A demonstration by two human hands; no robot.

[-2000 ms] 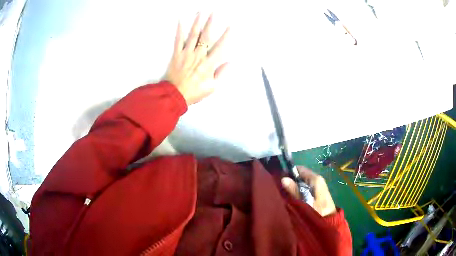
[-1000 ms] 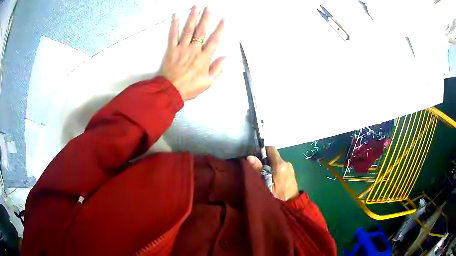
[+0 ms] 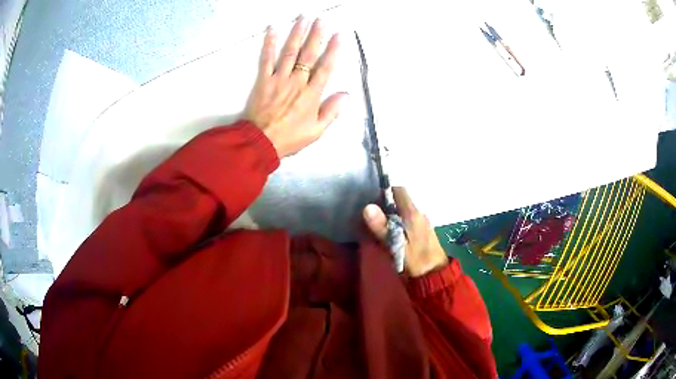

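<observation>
A large white cut panel (image 3: 185, 89) with a curved edge lies on the pale blue-grey table cover (image 3: 170, 37). My left hand (image 3: 293, 92) lies palm down on the white cloth with its fingers spread, holding nothing. My right hand (image 3: 411, 233) is shut on the handles of the long dark tailor's shears (image 3: 373, 126), near the table's front edge. The blades point away from me, over the white cloth, just right of my left hand. The handles are partly hidden by my fingers.
Thread snips (image 3: 504, 50) lie on the white cloth at the upper right. Another white piece (image 3: 63, 111) lies at the left. Beyond the table's front edge are a green floor (image 3: 474, 289), a yellow wire basket (image 3: 585, 252) holding dark red material, and a blue object (image 3: 545, 361).
The shears and my right hand have moved left and farther forward over the cloth. My left hand stays spread on the cloth in nearly the same place.
</observation>
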